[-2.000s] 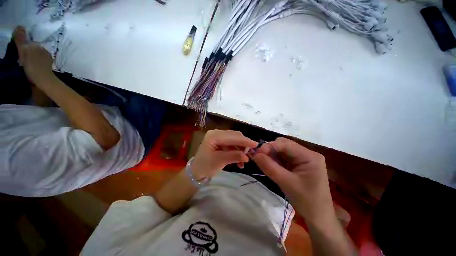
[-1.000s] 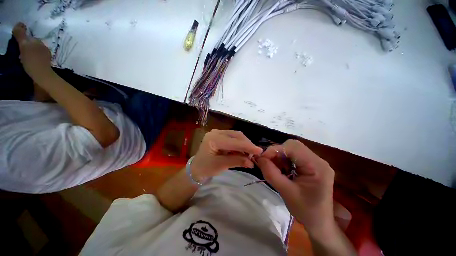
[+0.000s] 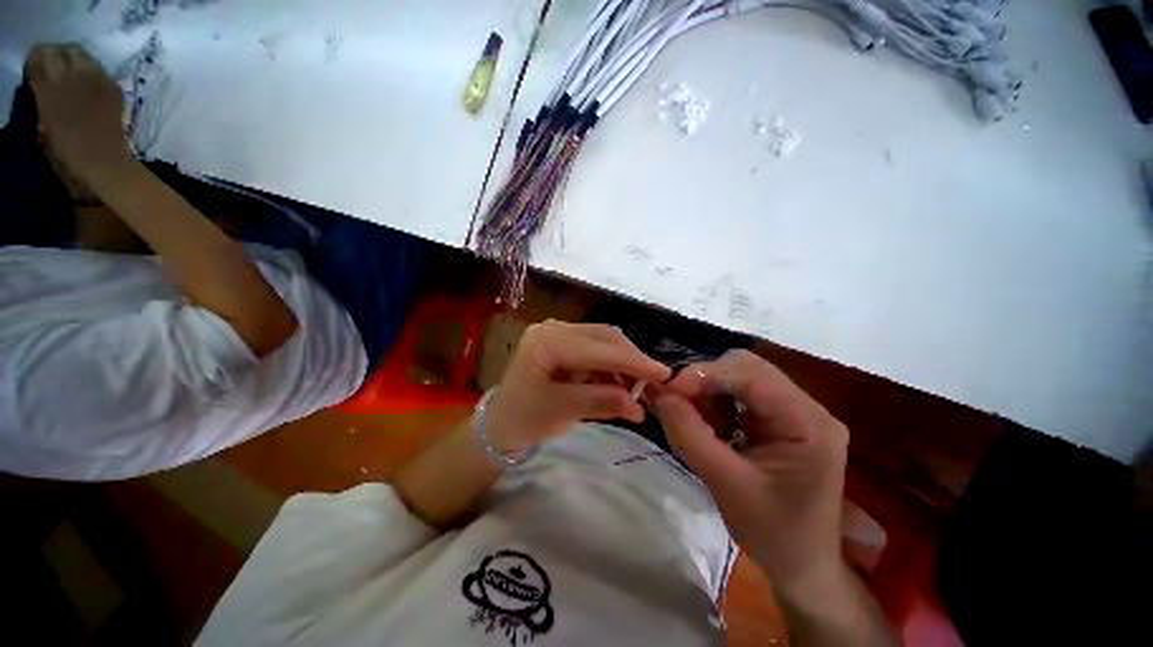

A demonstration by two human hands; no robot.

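My left hand (image 3: 569, 389) pinches a tiny white connector housing (image 3: 640, 389) between thumb and fingertips, above my lap. My right hand (image 3: 759, 436) is just to its right, its fingertips pinching thin lead wires at the housing. Small wire ends (image 3: 736, 407) show between the curled fingers of my right hand. The fingertips of both hands nearly touch. How far the wires sit in the housing cannot be told. A thin dark wire shows below the hands against the shirt.
A harness bundle (image 3: 620, 57) lies on the white table (image 3: 885, 253), its coloured leads (image 3: 531, 190) hanging over the edge. Housing heaps (image 3: 684, 109), a yellow-green bottle (image 3: 479, 78) and a black phone (image 3: 1125, 57) lie there. A person (image 3: 152, 354) sits at left near a red stool (image 3: 436, 360).
The dark piece between my fingertips no longer shows, and a white housing is visible there instead. My right hand has shifted slightly. The neighbouring person's hand has moved.
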